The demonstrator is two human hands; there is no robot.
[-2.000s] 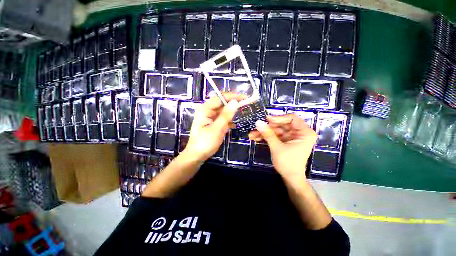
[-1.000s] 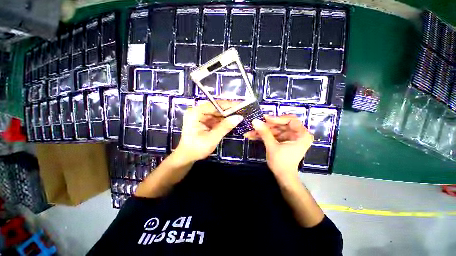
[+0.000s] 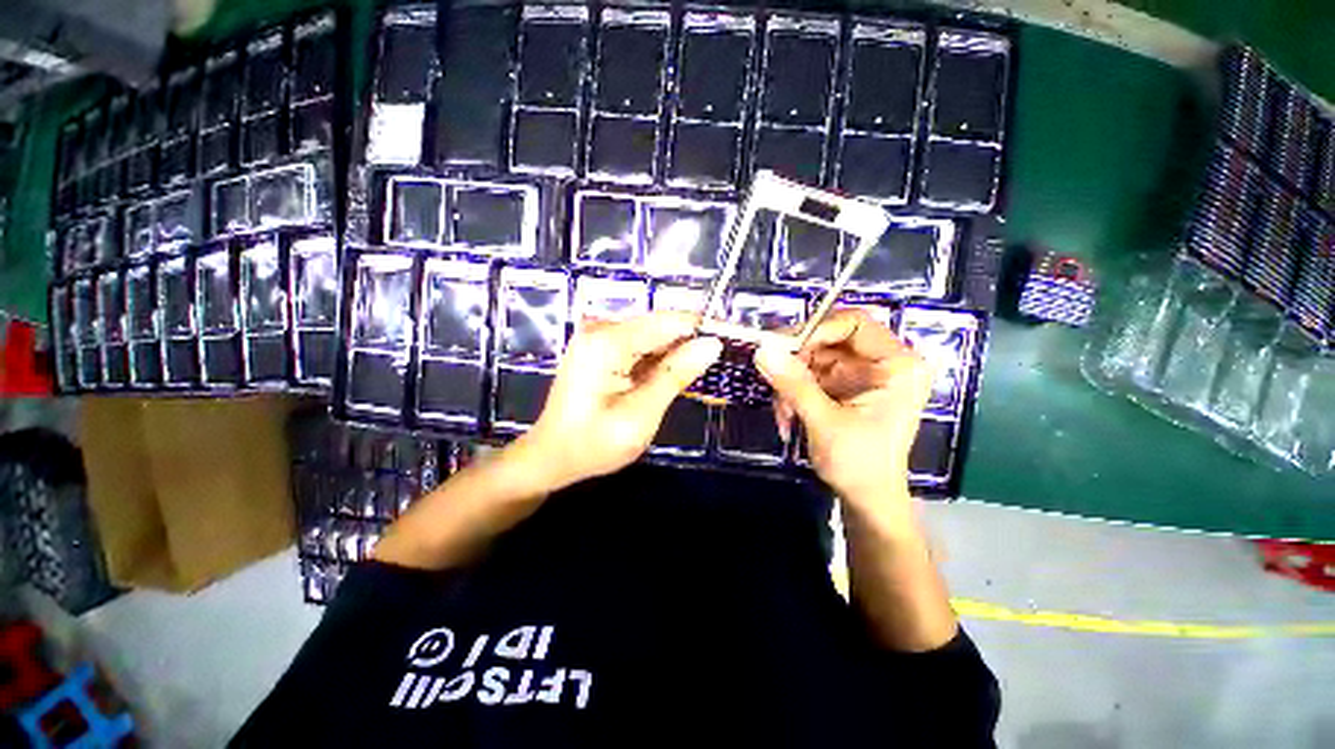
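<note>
A pale front housing (image 3: 843,209) with a large open window is held up over the black blister tray (image 3: 999,242), its slotted end up and tilted to the right. A dark keypad (image 3: 739,384) with small marked keys is at its lower end. My left hand (image 3: 622,388) pinches the lower left corner with thumb and finger. My right hand (image 3: 849,395) holds the lower right side. Fingertips hide the edges where keypad and housing meet, so I cannot tell how fully the keypad sits.
A small keypad stack (image 3: 1057,288) lies right of the tray. Larger keypad stacks (image 3: 1259,190) and a clear blister tray (image 3: 1223,344) are farther right. A second black tray (image 3: 198,278) is at left, above a cardboard box (image 3: 191,490). A white square (image 3: 395,133) lies at the tray's upper left.
The housing and keypad have turned clockwise, so the slotted end now points up and right instead of up and left. Both hands still hold them. The whole view has shifted slightly.
</note>
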